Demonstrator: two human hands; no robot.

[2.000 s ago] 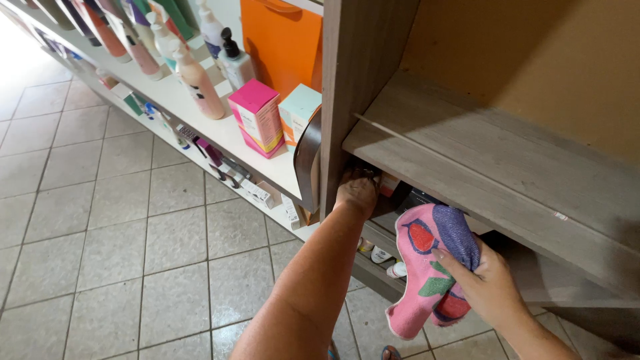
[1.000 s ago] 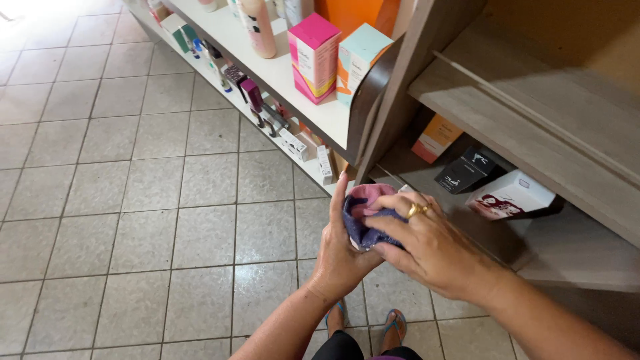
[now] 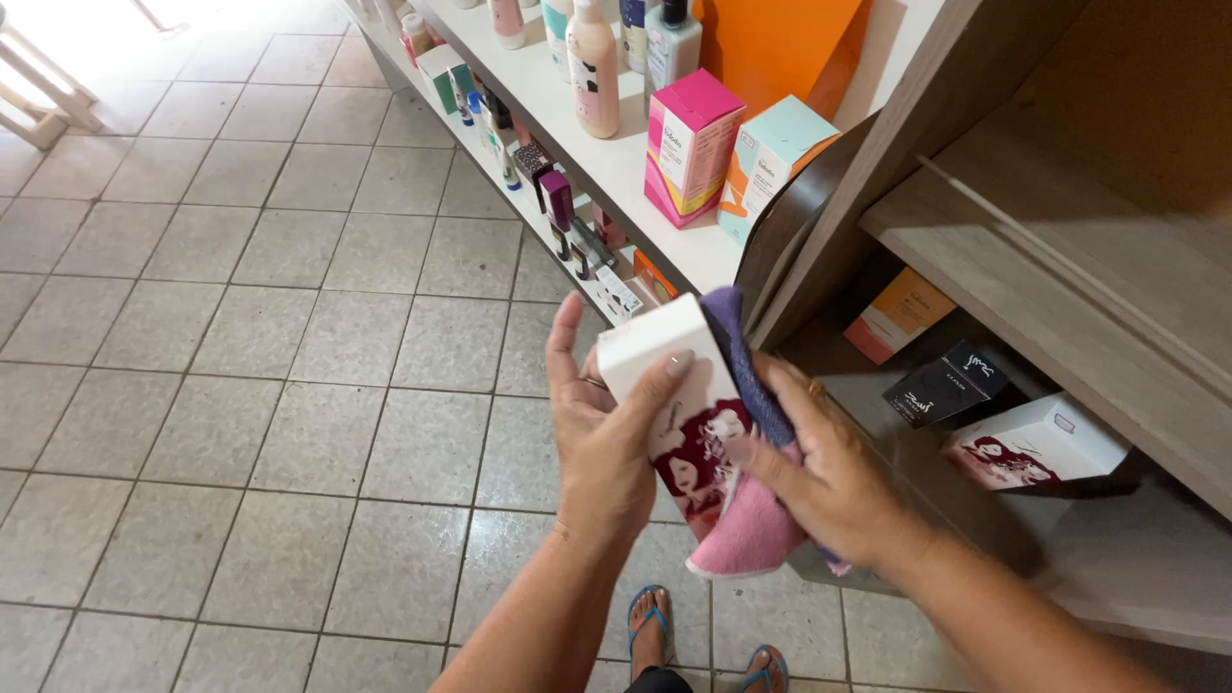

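My left hand (image 3: pixel 606 433) grips a white carton with a dark red printed design (image 3: pixel 685 395), its thumb across the front and its index finger raised. Against the carton's right side, my right hand (image 3: pixel 818 452) holds a pink and purple cloth (image 3: pixel 756 529). Part of the cloth is folded up along the carton's edge, and its lower pink end hangs beneath my fingers. A gold-coloured ring is on my right hand. The carton is tilted, held above the tiled floor in front of the shelves.
On the grey wooden shelf at right stand an orange carton (image 3: pixel 900 313), a black carton (image 3: pixel 945 383) and a similar white and red carton (image 3: pixel 1039 443). The white shelf (image 3: pixel 587 154) at upper left bears a pink box (image 3: pixel 691 144), a light blue box (image 3: pixel 775 168) and a pump bottle (image 3: pixel 592 72).
A second ago my hands were together around the bunched cloth. Now the white carton shows in my left hand, and the cloth has opened out at its right side.
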